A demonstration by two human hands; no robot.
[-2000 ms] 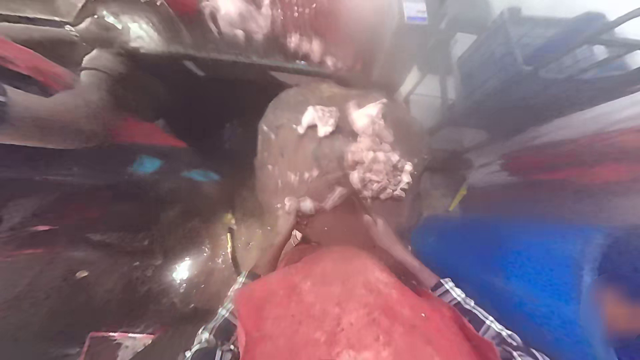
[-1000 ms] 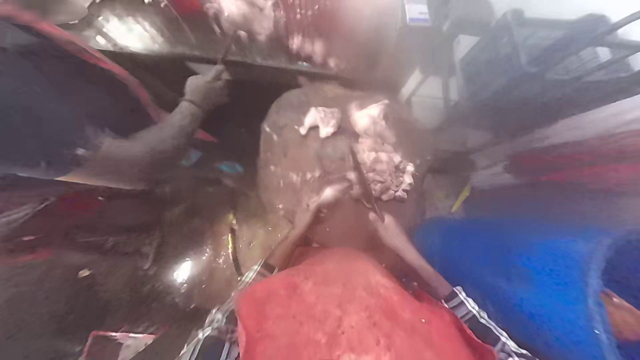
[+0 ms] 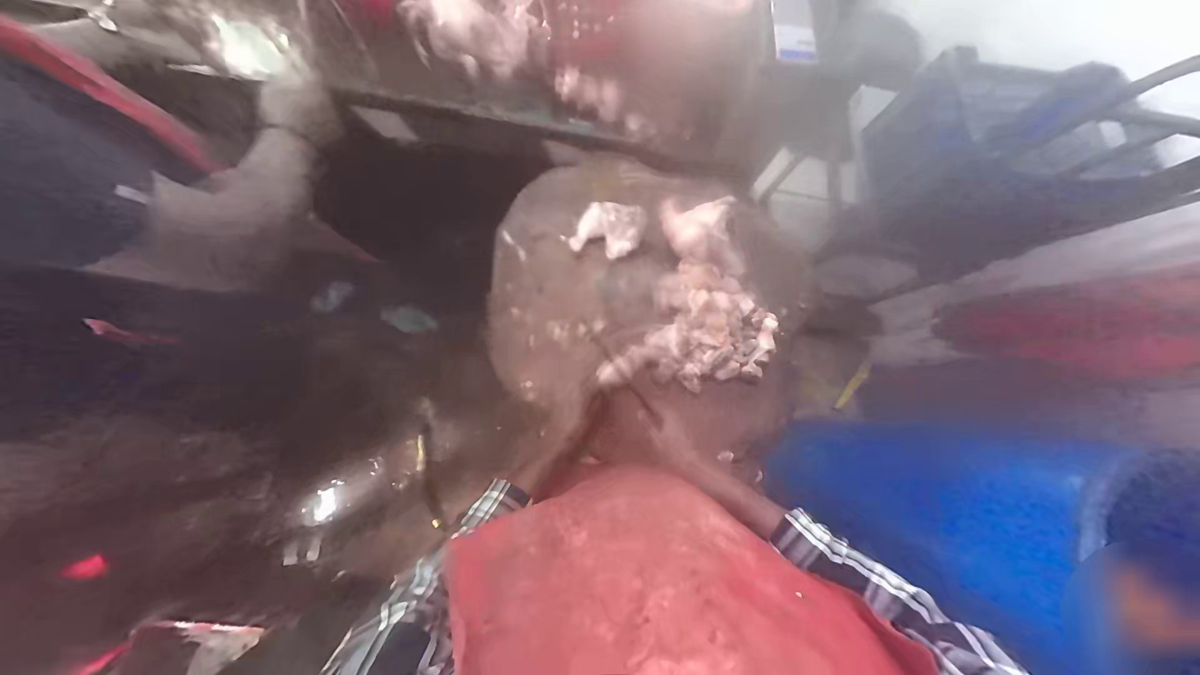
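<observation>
A round chopping block [image 3: 544, 319] stands in front of me. Small cut pieces of pale raw meat [image 3: 712, 323] are heaped on its right half. One separate pale piece [image 3: 611, 230] lies at the far middle, and a larger piece [image 3: 698, 225] lies right of it. My left hand [image 3: 589, 403] is blurred at the block's near edge, close to the heap; its fingers cannot be made out. Close beside it on the right, my right hand [image 3: 649, 408] is closed around a slim dark knife [image 3: 614, 356], faint with blur and pointing away from me.
A co-worker's hand [image 3: 295, 108] and arm are at the upper left. Beyond the block runs a counter edge [image 3: 469, 112] with more raw meat [image 3: 483, 33] behind it. A blue drum [image 3: 937, 506] lies at the right, with blue crates [image 3: 984, 141] farther back.
My right hand with the knife has moved left, closer to my left hand. The co-worker's hand has moved away up and to the left since one second ago.
</observation>
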